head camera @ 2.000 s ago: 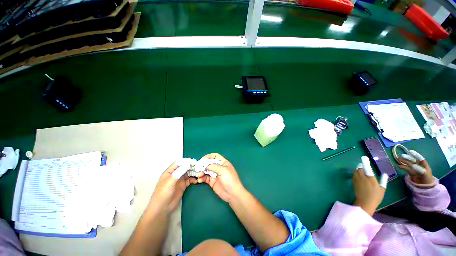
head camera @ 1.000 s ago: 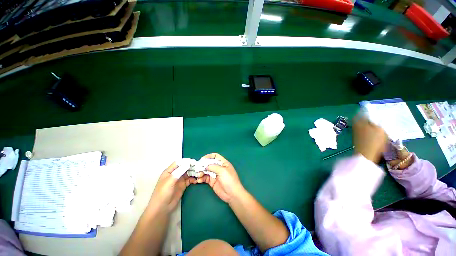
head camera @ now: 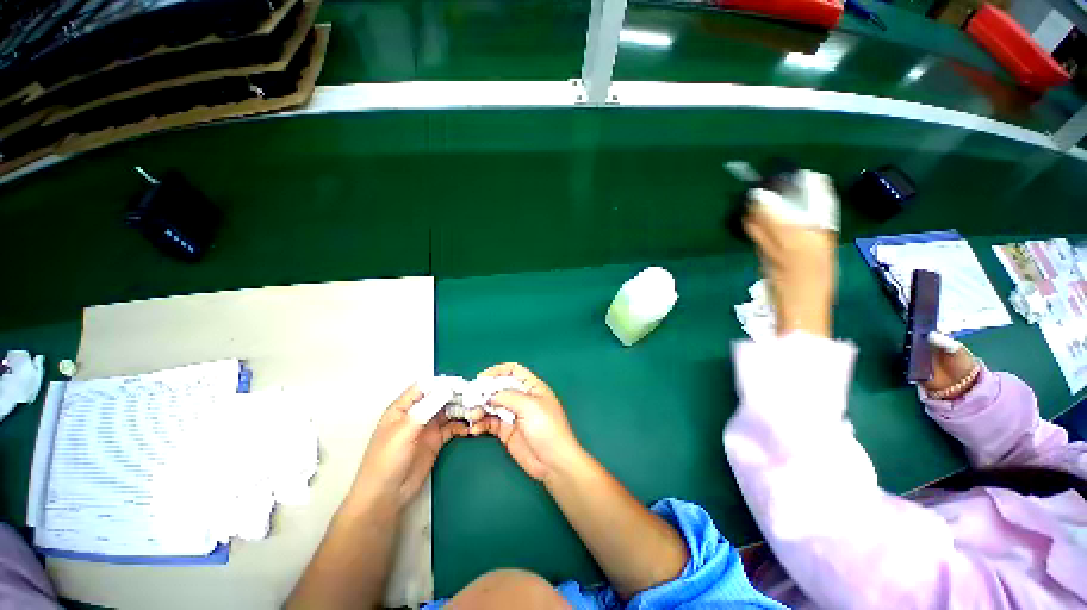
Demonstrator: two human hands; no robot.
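My left hand [head camera: 408,443] and my right hand [head camera: 525,419] meet at the middle front, over the right edge of the cardboard sheet [head camera: 358,328]. Both have white finger cots on some fingertips. Between the fingertips they pinch a crumpled white cleaning cloth [head camera: 463,411]; cots and cloth are hard to tell apart. Neither hand holds a meter. A squat bottle [head camera: 641,307] with pale yellow-green liquid stands on the green bench, right of my hands.
Digital panel meters sit at the left [head camera: 175,217] and right [head camera: 883,191]. A pink-sleeved neighbour's hand [head camera: 796,256] grips another meter; their other hand holds a purple box [head camera: 921,325]. Record sheets [head camera: 131,447] and white wipes [head camera: 238,465] lie left. Stacked trays [head camera: 179,89] stand beyond.
My hands have barely moved. The left meter has shifted slightly right along the bench. The neighbour has taken hold of the middle meter, now further right, and has lifted the purple box.
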